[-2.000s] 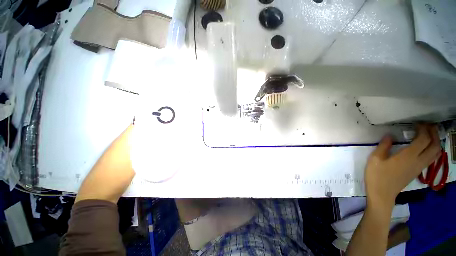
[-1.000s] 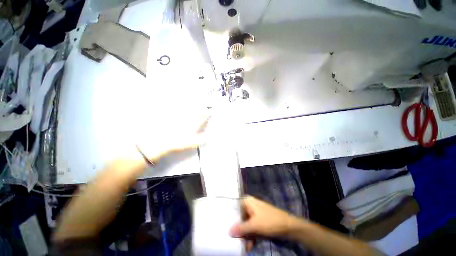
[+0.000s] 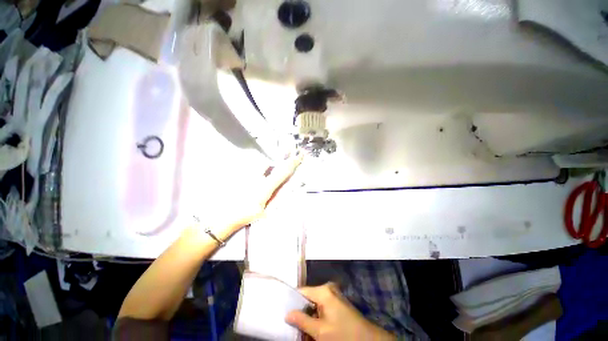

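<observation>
A white band piece [image 3: 275, 250] runs from the presser foot area [image 3: 316, 144] down over the table's front edge. Its lower end is folded over, with a thin taupe edge showing. My right hand [image 3: 330, 313] pinches this end below the table edge, thumb on top. My left hand [image 3: 277, 183] lies on the band just in front of the foot, fingertips near the needle. Glare washes out the band and part of this hand, so whether its fingers grip is unclear. The ribbed cream knob [image 3: 311, 124] sits above the foot.
The lamp paddle [image 3: 152, 160] stands left of my left hand. A taupe piece [image 3: 131, 30] lies at the back left. Red-handled scissors [image 3: 587, 212] lie at the right end. Stacked bands [image 3: 510, 300] are below the table at right. White scraps [image 3: 33, 113] heap at far left.
My right hand left the table's right end and now holds the band's lower end. My left hand moved from beside the lamp to the foot. The view has shifted.
</observation>
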